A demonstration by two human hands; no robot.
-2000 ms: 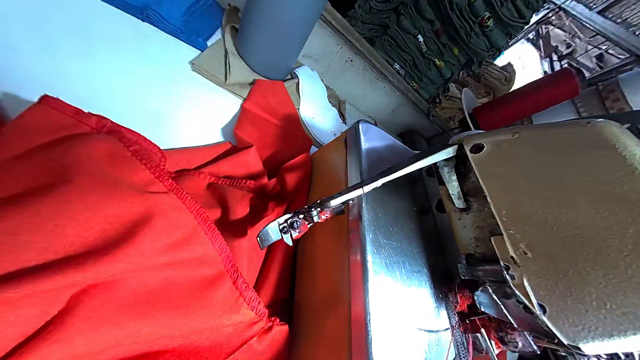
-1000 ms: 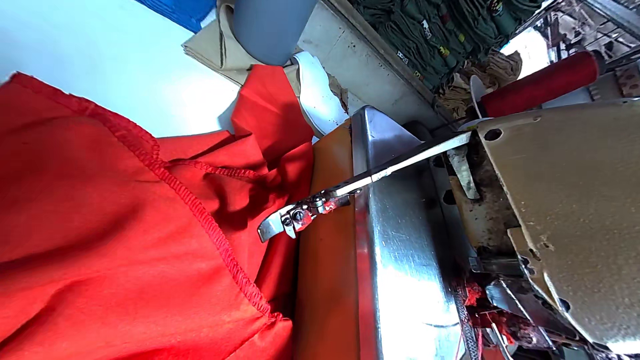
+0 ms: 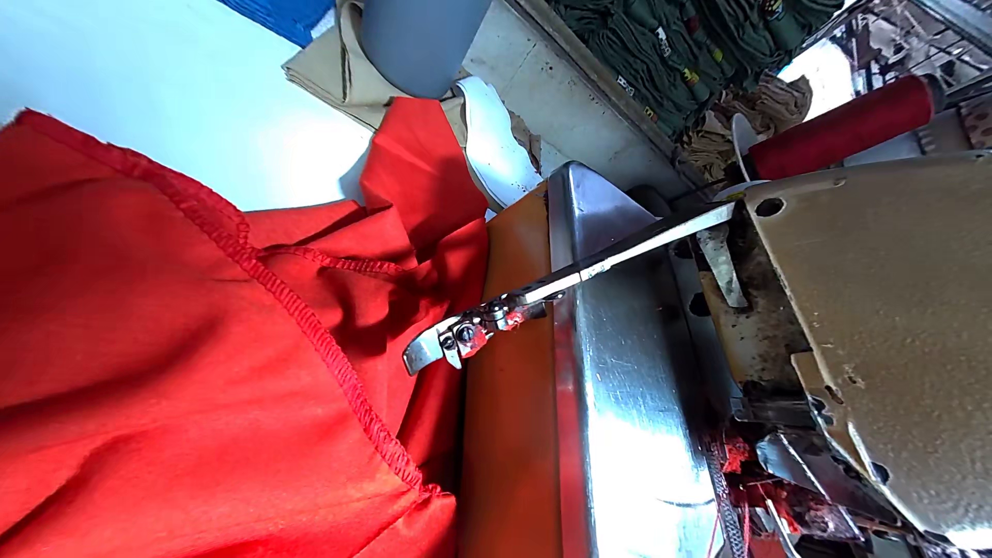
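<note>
Neither of my hands is in view. Red fabric (image 3: 170,372) with overlocked seams spreads over the left side, its folds lying against an orange panel (image 3: 511,387). A metal lever arm with a presser foot (image 3: 465,335) reaches out from an industrial sewing machine (image 3: 891,310) at the right and ends over the fabric's folds. Red lint clings to the foot. Beside the panel is a shiny metal plate (image 3: 643,387). Red thread and lint show among the machine's lower parts.
A grey cylinder (image 3: 418,39) stands by folded beige cloth (image 3: 325,74) on a white surface (image 3: 194,124). Behind are stacked dark green garments (image 3: 682,46) and a red thread cone (image 3: 845,128). Blue cloth (image 3: 283,15) lies at the top left.
</note>
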